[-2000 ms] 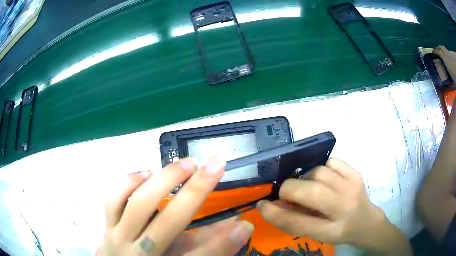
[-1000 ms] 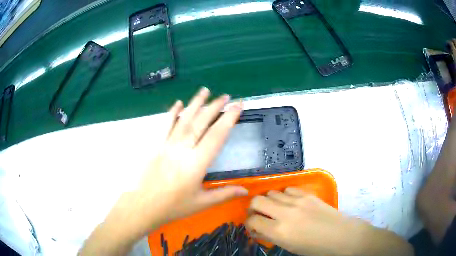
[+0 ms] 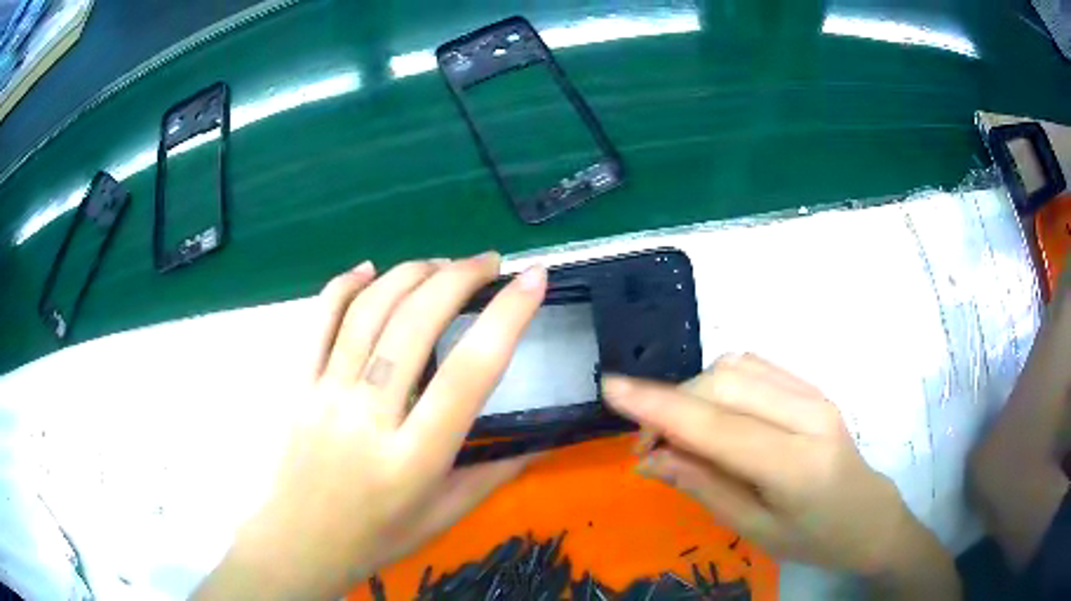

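Observation:
A black phone middle frame (image 3: pixel 646 311) is held above the white bench covering, its solid camera end to the right. My left hand (image 3: pixel 399 411) grips its left part, fingers over the top edge and thumb below. My right hand (image 3: pixel 763 458) is at the lower right edge, with the index finger on the frame near the window corner. Whether its fingertips pinch a side key is hidden. The orange parts tray (image 3: pixel 599 499) lies just below, with a pile of black side keys (image 3: pixel 529 572) at its near end.
The green conveyor belt (image 3: pixel 728 153) runs across the back and carries several phone frames, one at the centre (image 3: pixel 570 184). At right are a neighbour's forearm (image 3: pixel 1028 411), a black frame (image 3: pixel 1025 168) and part of an orange tray. White wrinkled covering (image 3: pixel 928 270) spreads around.
My left hand has taken hold of the frame and lifted it. My right hand has come up from the tray to the frame's edge. Frames on the belt have moved left.

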